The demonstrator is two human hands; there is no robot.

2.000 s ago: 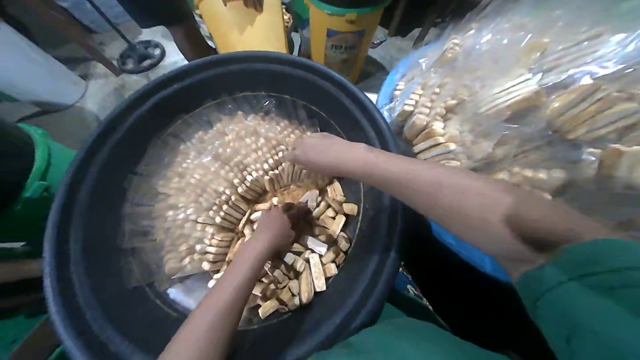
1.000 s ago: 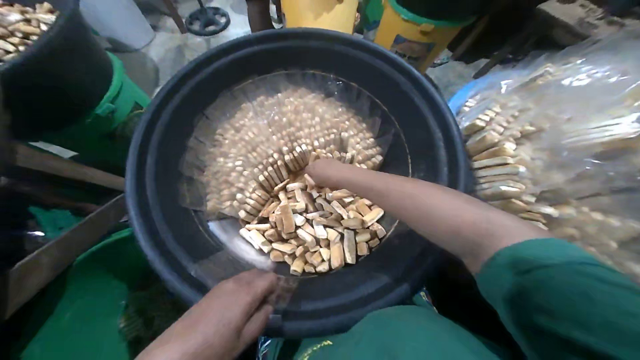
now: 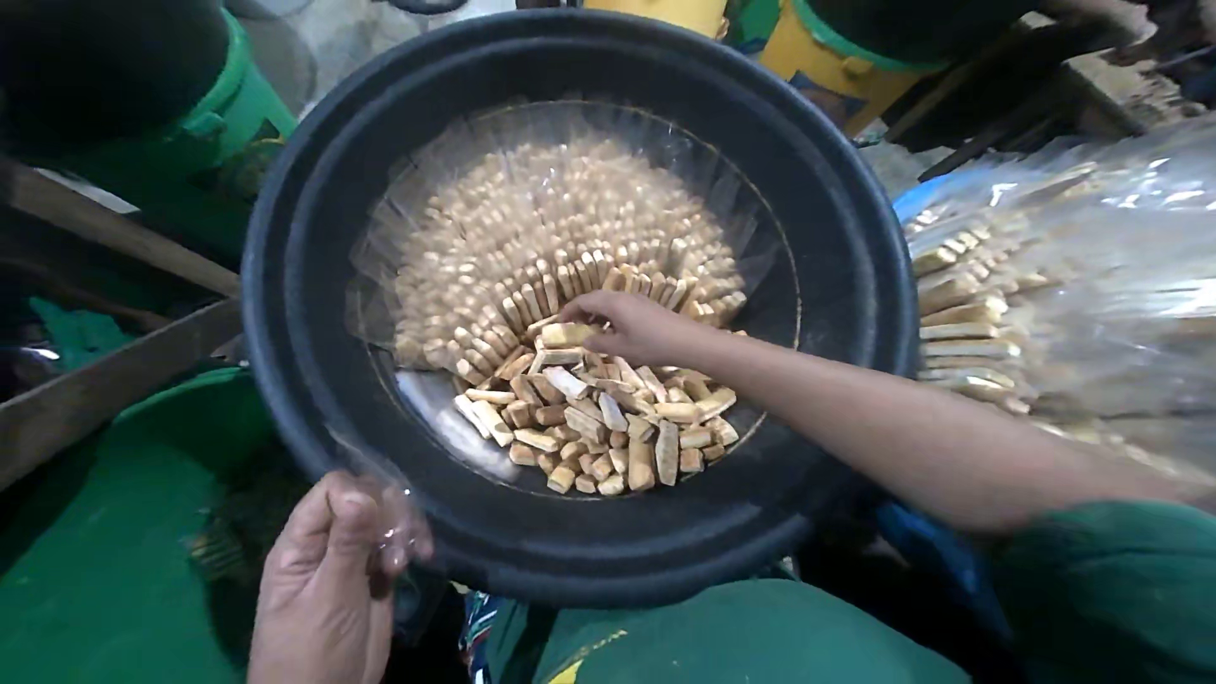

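Observation:
A round black plastic basin (image 3: 836,285) holds loose pale-brown stick-shaped pieces (image 3: 608,427) near its front. Behind them, clear plastic bags filled with the same kind of pieces (image 3: 570,209) stand fanned in curved rows. My right hand (image 3: 627,328) reaches in from the right, its fingers on a piece at the border between the loose heap and the bagged rows. At the basin's front left rim, my left hand (image 3: 337,560) pinches a thin clear plastic bag (image 3: 380,503) between thumb and fingers.
Filled clear bags (image 3: 1092,313) lie heaped at the right. Green tubs (image 3: 123,532) stand at the left, with wooden planks (image 3: 114,370) between them. Yellow buckets (image 3: 826,57) are behind the basin. Another person's hand (image 3: 1107,14) shows at the top right.
My left hand was among the loose pieces two seconds ago and is now at the front left rim with a clear bag. My right hand remains by the bagged rows. The view has shifted.

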